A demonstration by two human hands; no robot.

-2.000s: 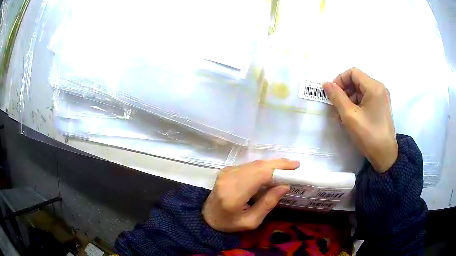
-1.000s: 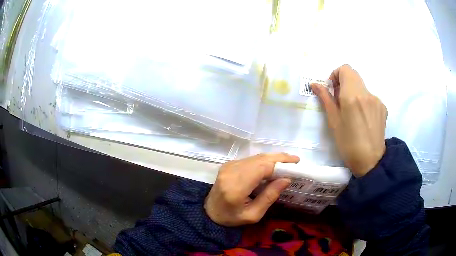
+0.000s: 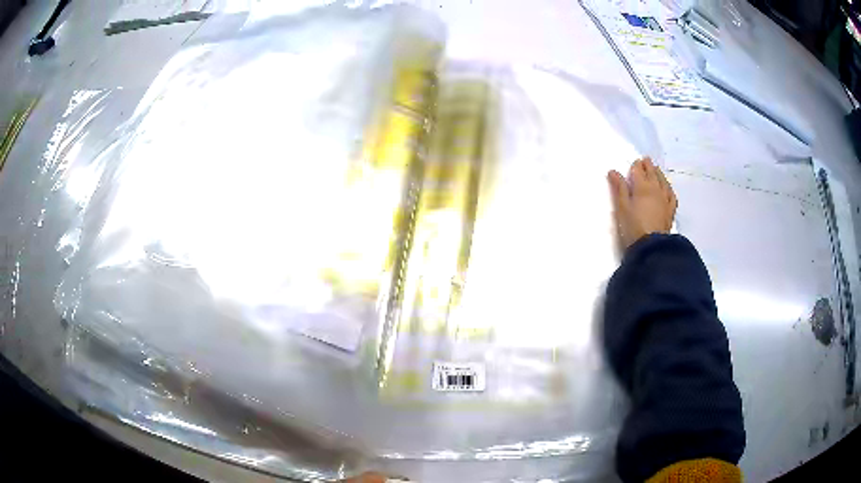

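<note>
Large clear plastic bags [image 3: 538, 283] lie in two overlapping piles under strong glare. Blurred yellow print [image 3: 406, 132] runs along where the piles meet. A white barcode sticker [image 3: 459, 377] lies flat on the near part of the right bag, with no hand on it. My right hand [image 3: 645, 200] is at the right edge of the bags, thumb apart from the fingers; whether it pinches film cannot be told. Only a sliver of my left hand [image 3: 374, 478] shows at the bottom edge; what it holds is hidden. The label sheet is not visible.
Printed papers [image 3: 651, 57] lie at the far right, with white folded sheets [image 3: 755, 99] beside them. A dark round spot or object [image 3: 823, 321] is near the right edge. A black-ended tool [image 3: 42, 43] is at the far left. A yellow-edged bag [image 3: 14, 127] is at the left edge.
The view has shifted and shows more of the table's far side. My right hand has let go of the sticker and moved to the bags' right edge. My left hand is now mostly out of the picture.
</note>
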